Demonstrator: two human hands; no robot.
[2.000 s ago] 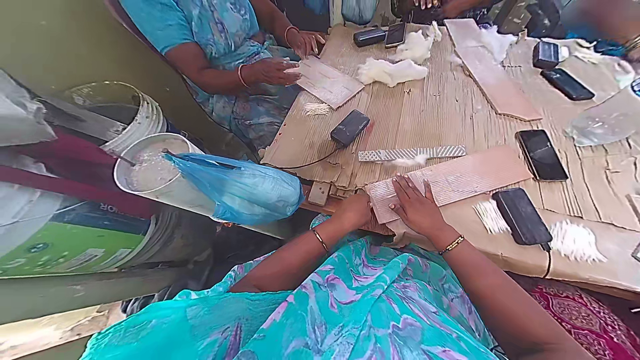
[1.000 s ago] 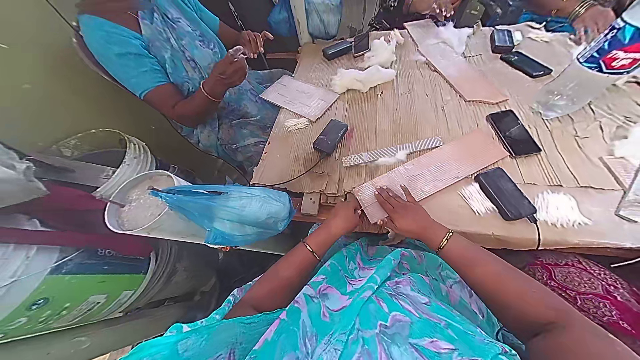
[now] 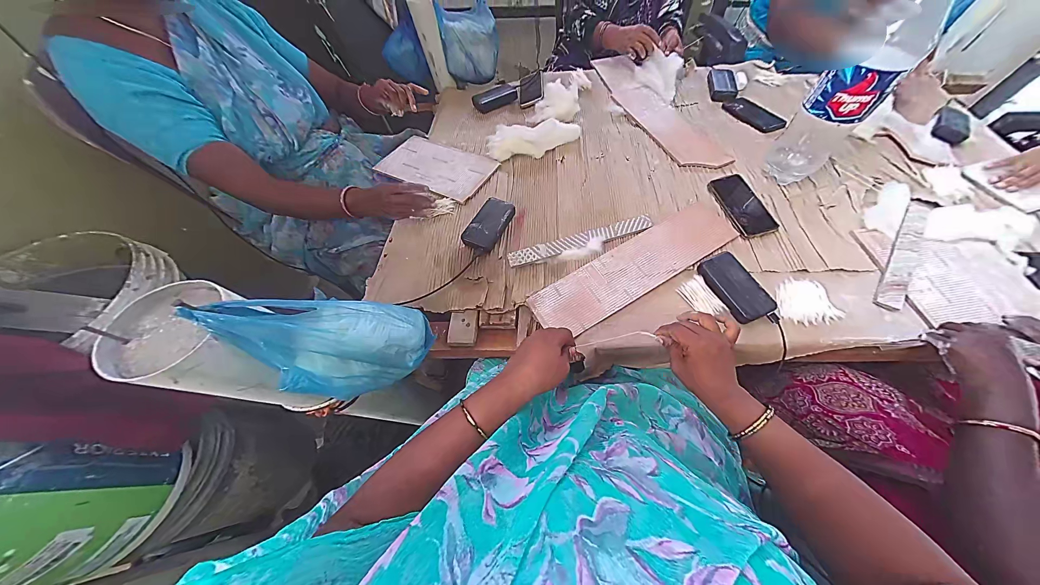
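Observation:
A thin strand of white cotton [image 3: 621,337] is stretched between my left hand [image 3: 546,357] and my right hand [image 3: 700,351], at the table's near edge. Each hand pinches one end between its fingers. Just beyond them a long pinkish ridged board [image 3: 634,268] lies slantwise. A patterned strip [image 3: 581,240] with a tuft of cotton lies behind the board. To its right are a black phone [image 3: 743,205] and a black corded box [image 3: 737,287], with small piles of white cotton wicks [image 3: 806,301] on either side of that box.
At my left, a blue plastic bag [image 3: 349,341] rests on a white bucket [image 3: 162,333]. Another person's hand [image 3: 398,200] is by a board at the far left. A co-worker's hand [image 3: 979,349] is close on my right. A plastic bottle [image 3: 829,122] stands farther back.
Both my hands have come off the board to the table's near edge and moved apart, with a strand now between them. The person at the left has lowered a hand to the table.

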